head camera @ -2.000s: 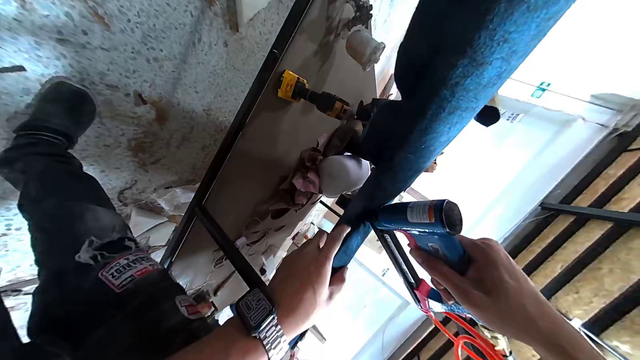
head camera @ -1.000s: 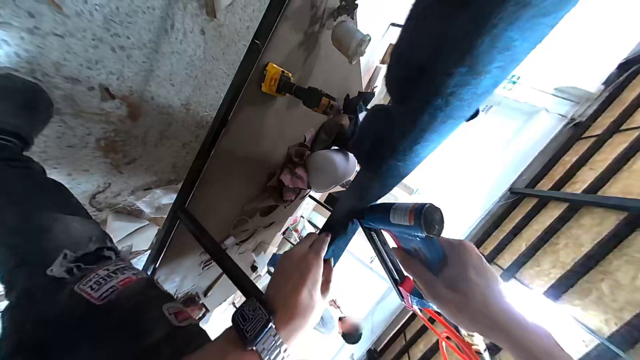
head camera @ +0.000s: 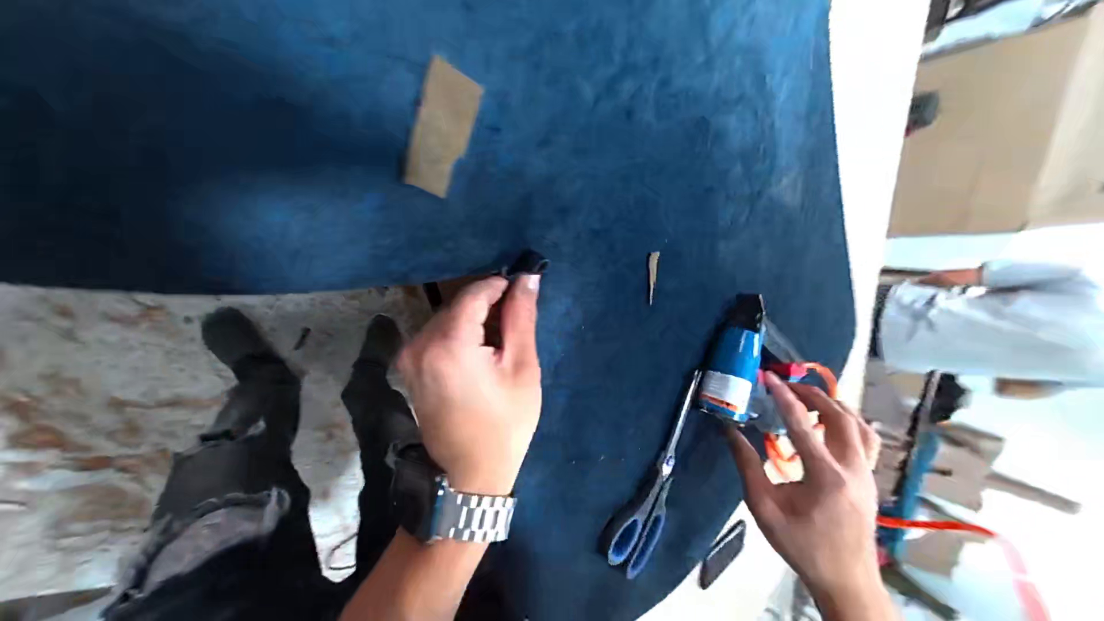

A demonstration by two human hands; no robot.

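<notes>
Blue fabric (head camera: 604,172) spreads across the head view. My left hand (head camera: 479,371), with a metal-band watch on its wrist, pinches a folded bit of the fabric's edge between thumb and finger. To the right, a blue pneumatic stapler (head camera: 730,371) lies on the fabric. My right hand (head camera: 811,466) is beside it, fingers spread; whether they still touch the tool I cannot tell. Scissors (head camera: 664,466) with blue and grey handles lie between the hands. A brown scrap of cardboard (head camera: 443,128) and a thin brown sliver (head camera: 652,278) rest on the fabric.
An orange air hose (head camera: 936,524) runs off to the right from the stapler. A dark oblong object (head camera: 723,554) lies by the fabric's lower right edge. Large cardboard (head camera: 975,147) stands at the upper right. Another person's light sleeve (head camera: 992,332) shows at the right. My legs are at lower left.
The view has swung strongly, from the cloth's underside to its top. The stapler, held in my right hand before, now lies on the fabric. My left hand now pinches the fabric's edge.
</notes>
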